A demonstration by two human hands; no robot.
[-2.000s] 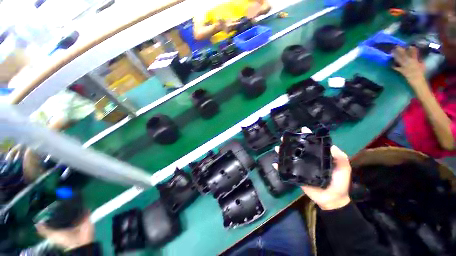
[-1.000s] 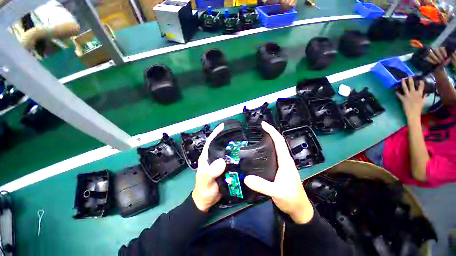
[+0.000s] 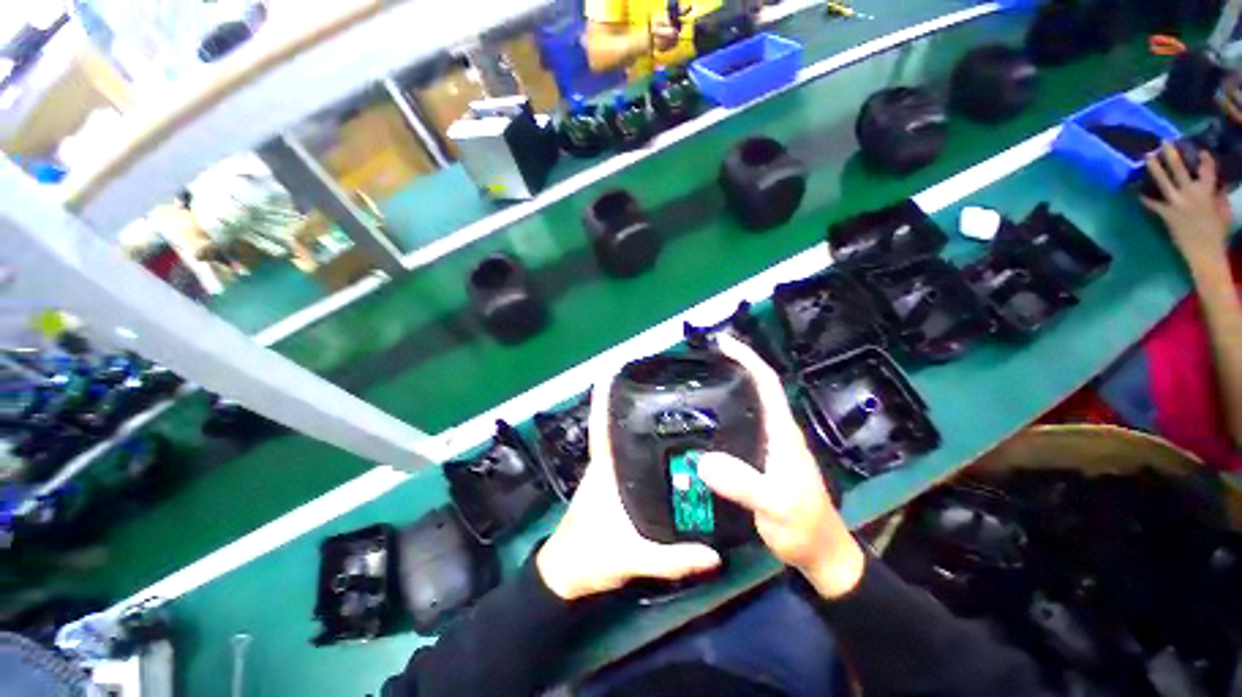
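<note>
A part-assembled unit [image 3: 640,463] with a rounded black body is held up over the bench's front edge. A small green circuit board [image 3: 692,493] shows on its face. My left hand [image 3: 606,538] grips its left side and bottom, thumb along the lower edge. My right hand [image 3: 790,490] grips its right side, thumb at the board. Black housing halves lie on the green bench around it, such as an open one [image 3: 869,409] just right of my right hand and a closed-side-up outer cover [image 3: 443,565] at the left.
Black units [image 3: 763,181] stand spaced along the green belt behind a white rail. A round bin [image 3: 1090,443] heaped with black shells is at my right. A blue tray [image 3: 1117,143] and another worker's hand [image 3: 1188,204] are at the right. A pale metal post [image 3: 232,334] slants at the left.
Two seconds ago one hand held an open housing half; now both hands hold the closed rounded unit. Since one second ago it has turned, one green board shows instead of two, and the view has tilted.
</note>
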